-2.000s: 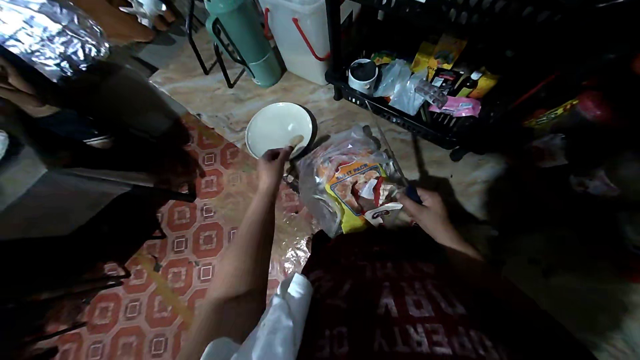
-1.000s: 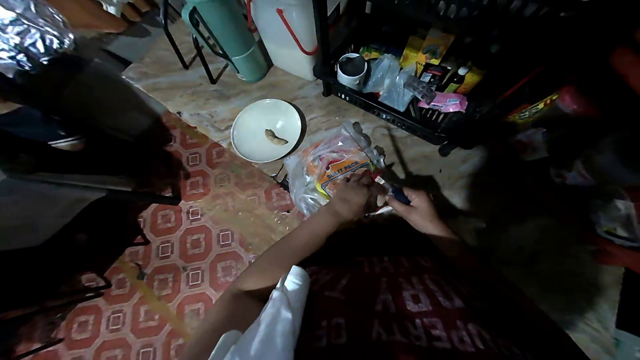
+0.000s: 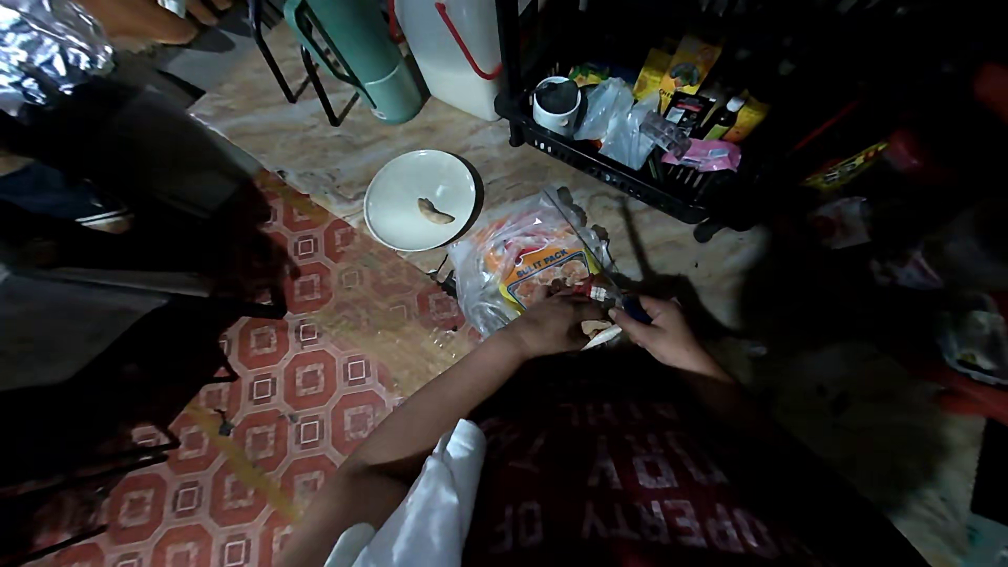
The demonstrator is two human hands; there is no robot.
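A knife [image 3: 579, 236] with a dark blue handle is in my right hand [image 3: 668, 332], its long thin blade pointing up and left over a printed plastic food pack [image 3: 543, 264]. Low on that pack lies my left hand [image 3: 557, 321], fingers bent beside a small pale piece of food [image 3: 596, 327]; whether they grip it cannot be told. Clear plastic surrounds the pack. Up and left of it a white plate [image 3: 402, 201] holds one curved pale slice of food [image 3: 435, 211].
Behind stand a green thermos jug [image 3: 394, 90], a white plastic container with red handle [image 3: 461, 63] and a black plastic rack [image 3: 614, 177] with a white cup [image 3: 557, 106], bags and packets. A person's foot [image 3: 106, 216] shows at left, above the patterned floor [image 3: 307, 378].
My left hand has moved from the plate to the pack, near the knife. The slice now lies on the plate, let go. My right hand still holds the knife.
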